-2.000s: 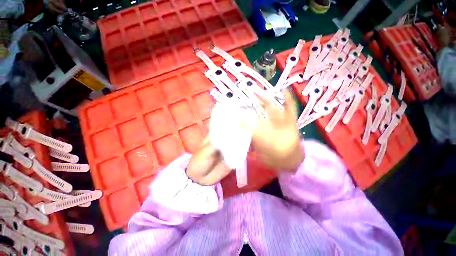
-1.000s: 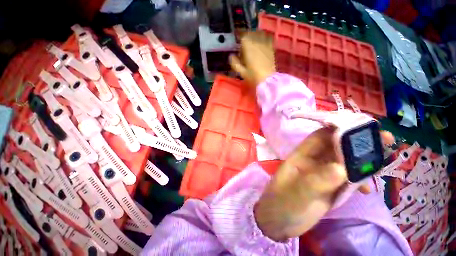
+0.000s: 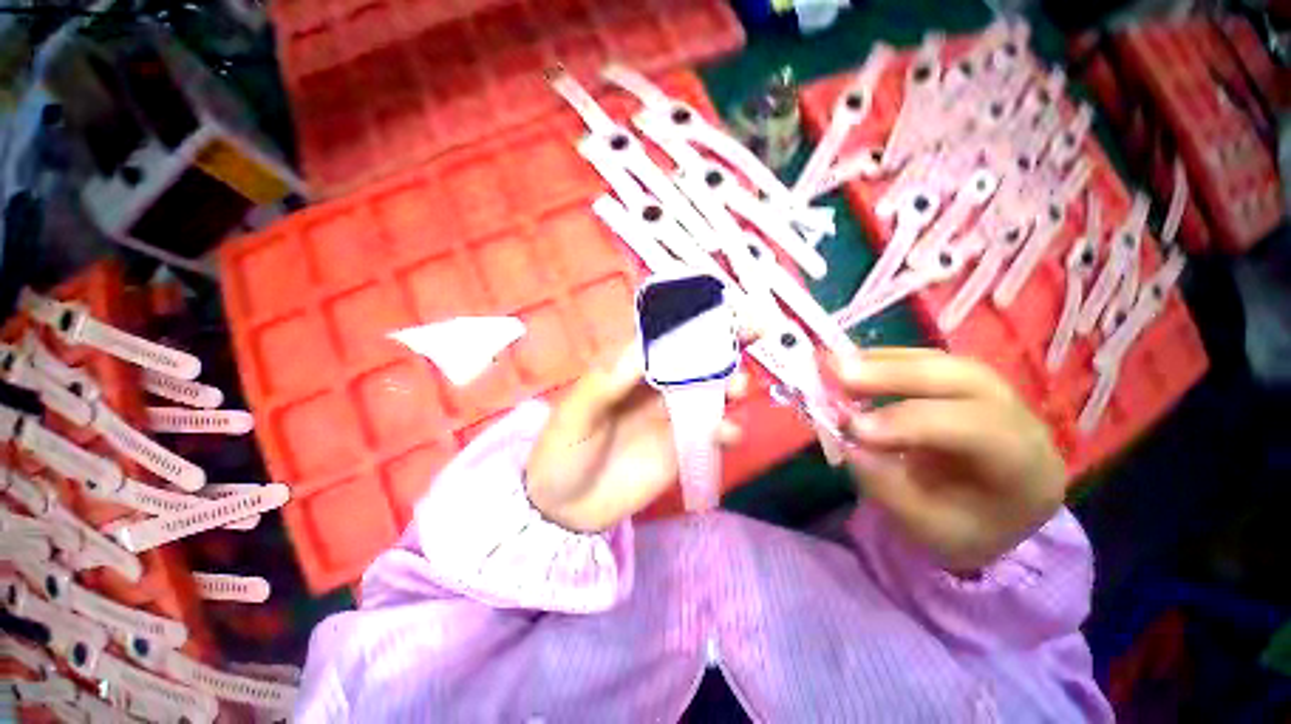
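My left hand [image 3: 602,441] holds a smartwatch [image 3: 688,334] upright in front of me, its face towards me, dark with a pale reflection. Its pink strap hangs below. My right hand [image 3: 956,450] is to the right, its fingertips at the strap end of a watch lying face down [image 3: 789,341]; whether they grip it is unclear. Several pink-strapped watches lie face down [image 3: 619,143] across the right side of the empty-pocketed red tray [image 3: 404,318] and past its edge. A crumpled white wipe [image 3: 465,345] lies on that tray.
Another red tray [image 3: 496,57] lies behind. Loaded trays stand at the left [image 3: 156,410] and right [image 3: 977,333], their straps overhanging. A white and dark instrument [image 3: 191,184] is upper left. A small bottle [image 3: 772,120] stands beyond the watches.
The view has swung back over the front tray. The hand that reached towards the instrument is back in front. The held watch, earlier lit with a code and green button, now shows a dark screen.
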